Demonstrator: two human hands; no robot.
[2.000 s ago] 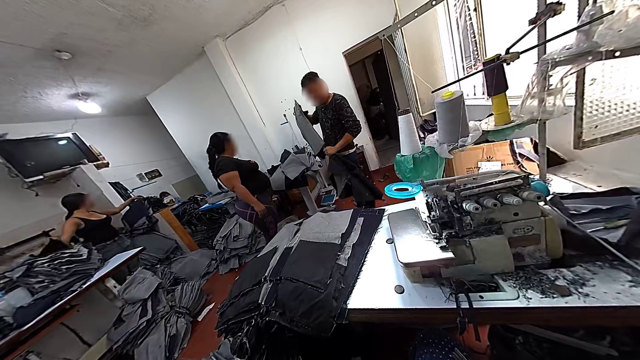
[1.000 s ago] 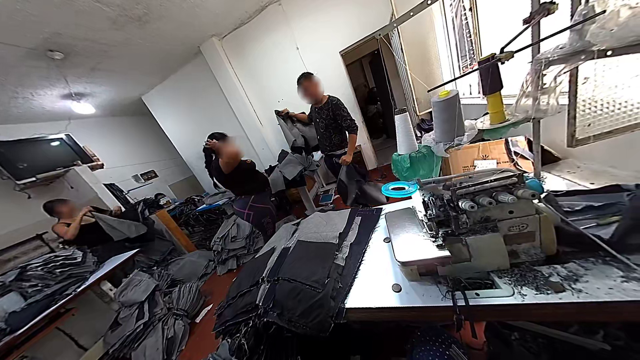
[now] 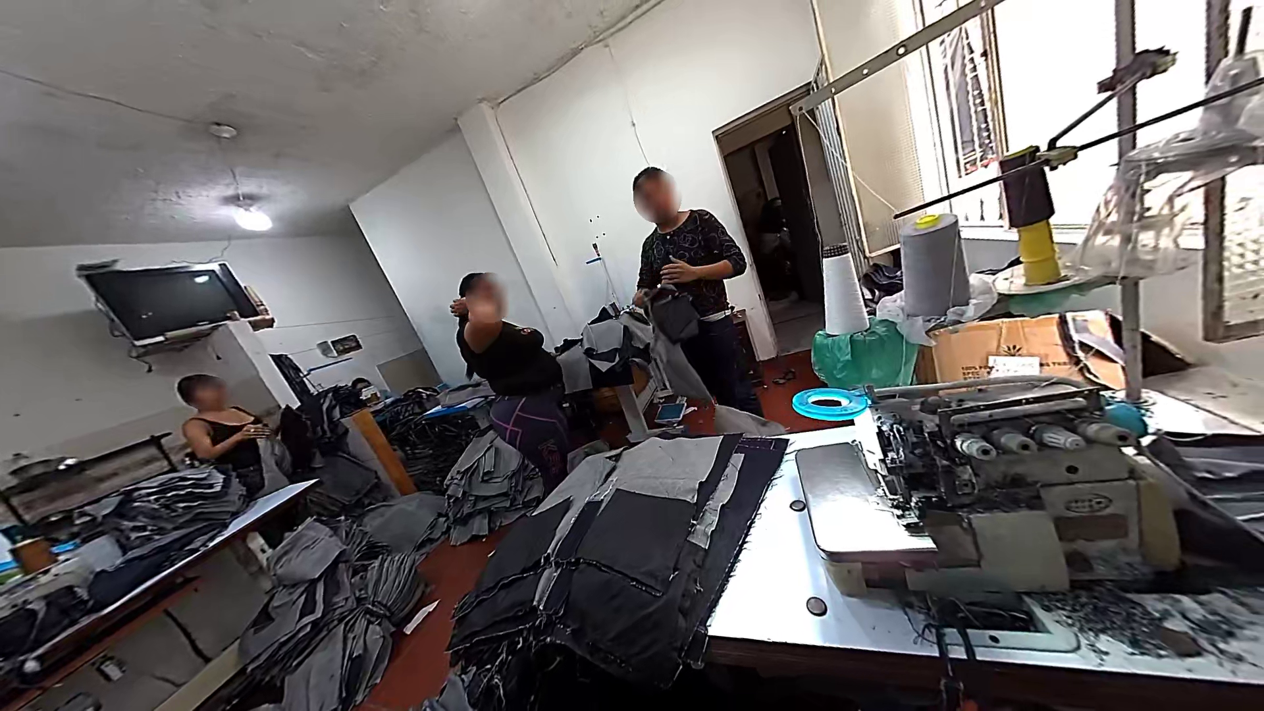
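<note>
Neither my left hand nor my right hand shows in the head view. Nearest to me, an overlock sewing machine (image 3: 1007, 494) stands on a white-topped sewing table (image 3: 760, 602), with dark lint and thread scraps around its base. Left of the machine, a stack of dark denim pieces (image 3: 632, 533) with frayed edges lies over the table's left end and hangs down. A blue ring-shaped roll (image 3: 829, 404) rests behind the machine. Beyond it stand a white thread cone (image 3: 843, 291) and a large grey thread cone (image 3: 933, 267).
One person (image 3: 691, 257) stands at the back holding dark cloth; another (image 3: 513, 355) stands with raised arms. A third person (image 3: 227, 434) is at far left. Bundled cloth (image 3: 326, 602) lies on the red floor. Behind the machine is a cardboard box (image 3: 1017, 351); a thread-stand rod crosses above.
The person at the back has lowered the grey cloth from the wall side and now holds cloth at the waist. The far-left person has lowered the cloth from face height.
</note>
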